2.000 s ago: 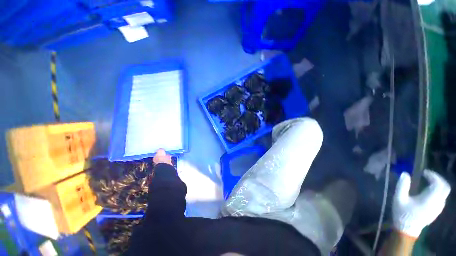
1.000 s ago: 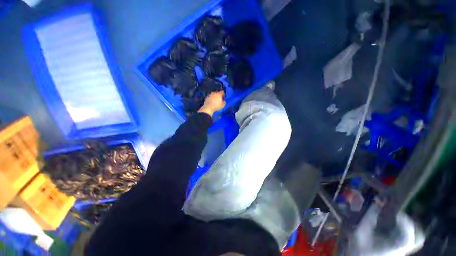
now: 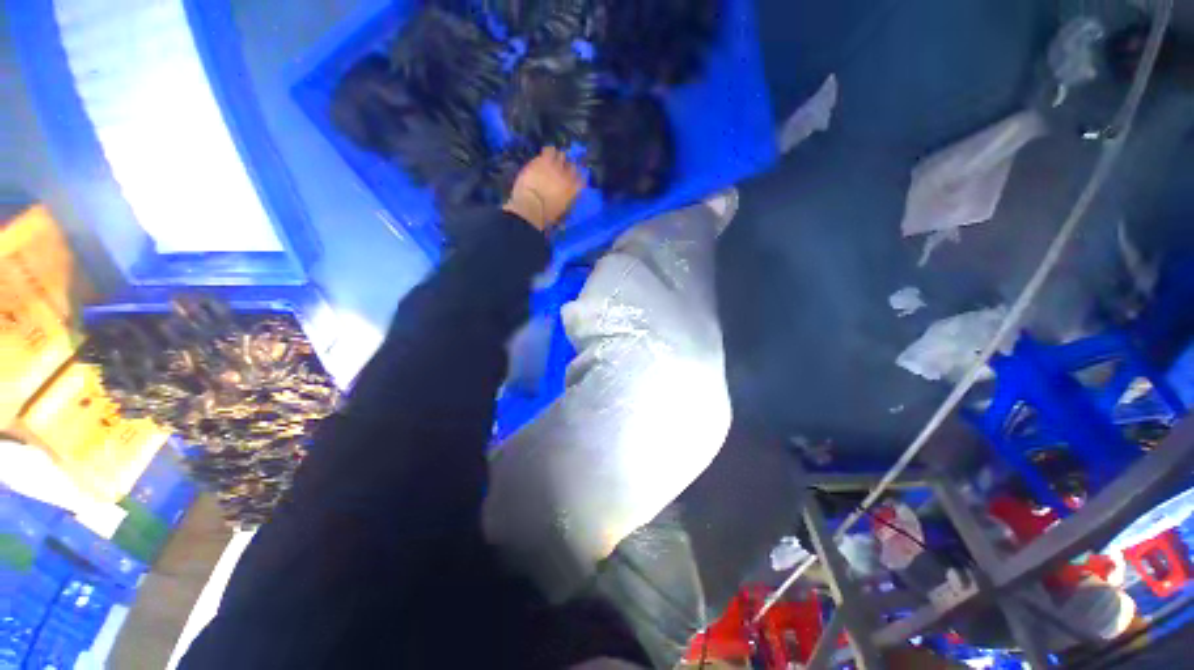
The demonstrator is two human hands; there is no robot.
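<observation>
My left hand (image 3: 547, 190), bare with a black sleeve, is at the near side of a blue tray (image 3: 732, 124) on the floor. Its fingers are among black spiky clumps (image 3: 543, 102), against the nearest ones. The fingertips are partly hidden, so I cannot tell whether they grip a piece. Several similar round clumps lie close together in the tray. My right hand cannot be made out in this frame.
A blue tray with a glaring white inside (image 3: 278, 196) is at upper left. Below it is a heap of brown-black pieces (image 3: 242, 399), beside yellow cartons (image 3: 98, 425). My pale trouser leg (image 3: 642, 380) is by the clump tray. Metal framing (image 3: 962, 524) is at lower right.
My left hand has moved from the white-filled tray's edge to the clump tray and stays there. The view has shifted, and my white-gloved right hand has left the picture.
</observation>
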